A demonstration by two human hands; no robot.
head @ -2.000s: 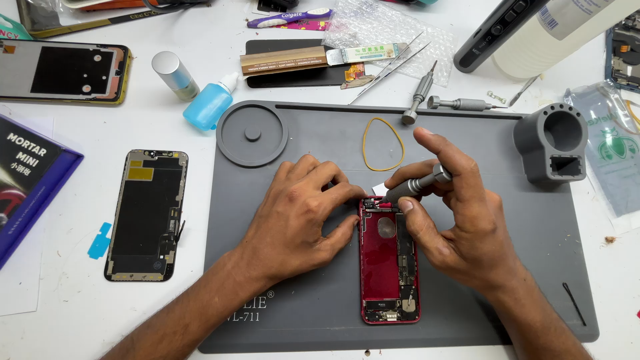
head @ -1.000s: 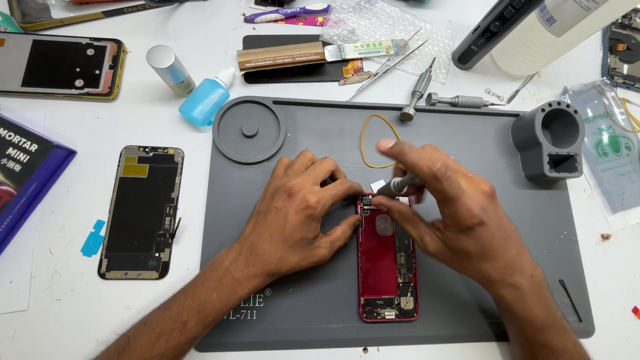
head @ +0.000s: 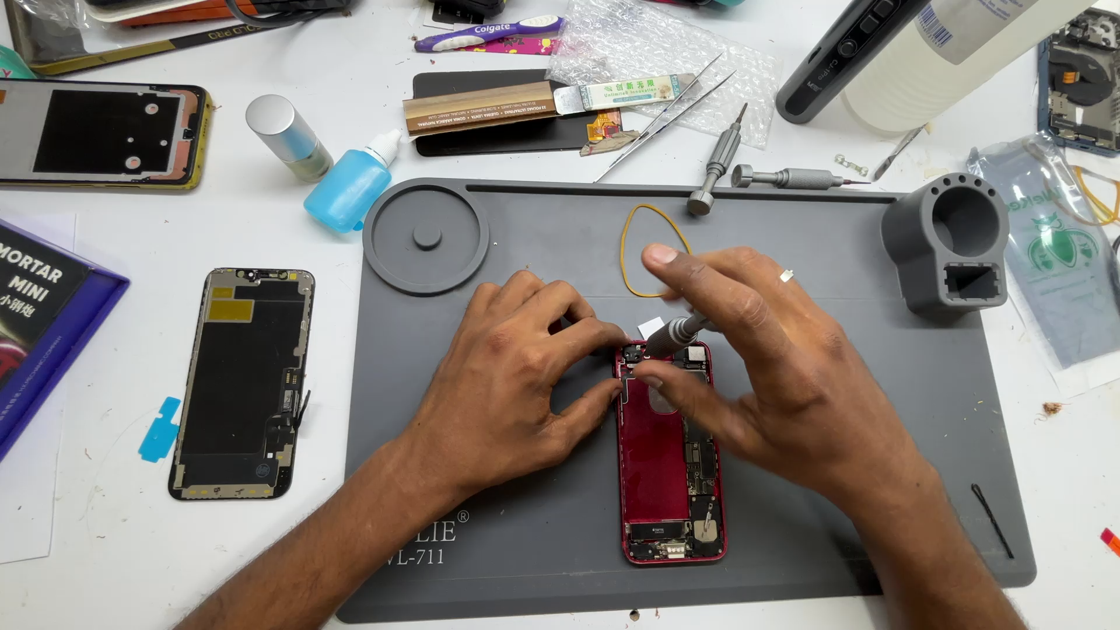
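Note:
An opened red smartphone housing (head: 652, 455) lies on the grey silicone repair mat (head: 542, 577), its circuit board along the right side. My left hand (head: 525, 376) rests at the housing's upper left edge, thumb and index fingertips touching it. My right hand (head: 770, 367) holds a grey precision screwdriver (head: 678, 335) over the top of the housing, its tip low among the parts there; the fingers hide much of the handle. A small white piece (head: 651, 327) shows just above the top edge. A yellow rubber band (head: 623, 254) lies behind my right hand.
A detached phone screen (head: 249, 385) lies left of the mat. Two more screwdrivers (head: 719, 162) (head: 792, 178) and tweezers (head: 665, 118) lie along the back. A grey tool holder (head: 945, 245) stands at the right, a blue bottle (head: 350, 188) at the back left.
My right hand's fingers have shifted around the screwdriver, which stood out above them two seconds ago and is now more covered. My left hand has stayed at the housing's edge.

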